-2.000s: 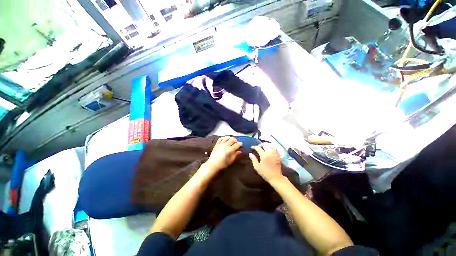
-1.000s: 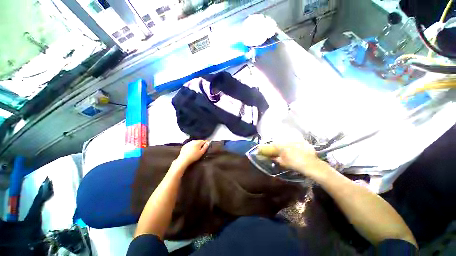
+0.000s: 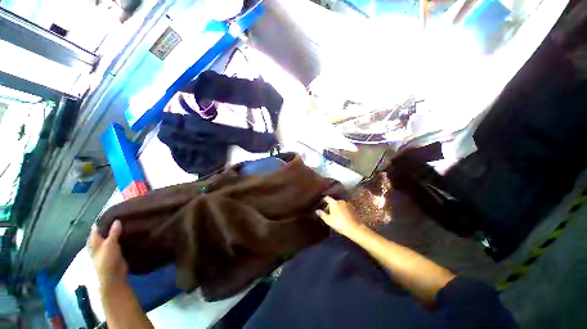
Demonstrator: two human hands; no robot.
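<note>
A dark brown garment (image 3: 225, 218) lies bunched over the navy padded board (image 3: 154, 283), which shows below its left part and at its top edge. My left hand (image 3: 109, 254) holds the garment's left end, thumb on top. My right hand (image 3: 336, 215) pinches the garment's right edge between thumb and fingers. No iron can be made out in my hands; the cluttered area at the right of the table is overexposed.
A dark garment with a pale lining (image 3: 219, 122) lies behind the board. Blue long boxes (image 3: 123, 157) stand beside and behind it. Clutter (image 3: 380, 119) lies at the right table edge. Black cloth (image 3: 521, 148) hangs at the right, near yellow-black floor tape (image 3: 544, 247).
The iron has left my right hand, which now grips the garment's right edge. My left hand has moved to its left end. The garment is shifted left and bunched; the view has turned right.
</note>
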